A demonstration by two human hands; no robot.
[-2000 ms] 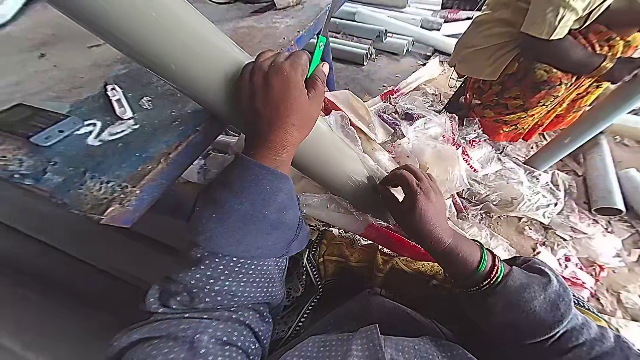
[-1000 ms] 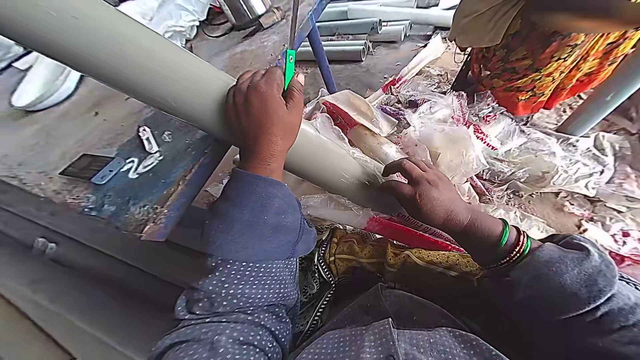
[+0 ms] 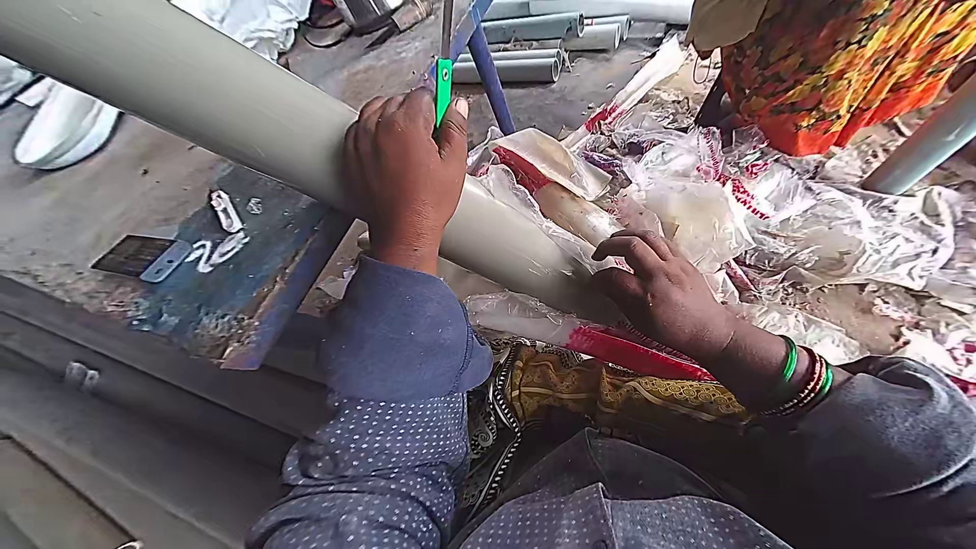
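Note:
A long grey plastic pipe (image 3: 252,114) slants from the upper left down to my lap, above the corner of a blue-painted table. My left hand (image 3: 408,171) lies over the pipe, with a green-handled tool (image 3: 444,88) between thumb and fingers; its thin metal part points up and leaves the frame. At the pipe's lower end is my right hand (image 3: 663,293), its fingers bent against the pipe; whether they grip anything is unclear. Plastic wrap with red print (image 3: 633,351) lies beneath the pipe's end, and another wrapped piece (image 3: 572,206) lies just beyond it.
On the blue table (image 3: 229,305) are a flat metal-and-plastic piece (image 3: 141,258) and a small white object (image 3: 226,212). Crumpled plastic film (image 3: 854,229) covers the floor at right. Grey pipes (image 3: 534,29) lie beyond. A person in an orange patterned garment (image 3: 831,76) is at upper right.
The green-handled tool has turned from a slant to nearly upright in my left hand. My hands remain at the pipe. The view has shifted somewhat.

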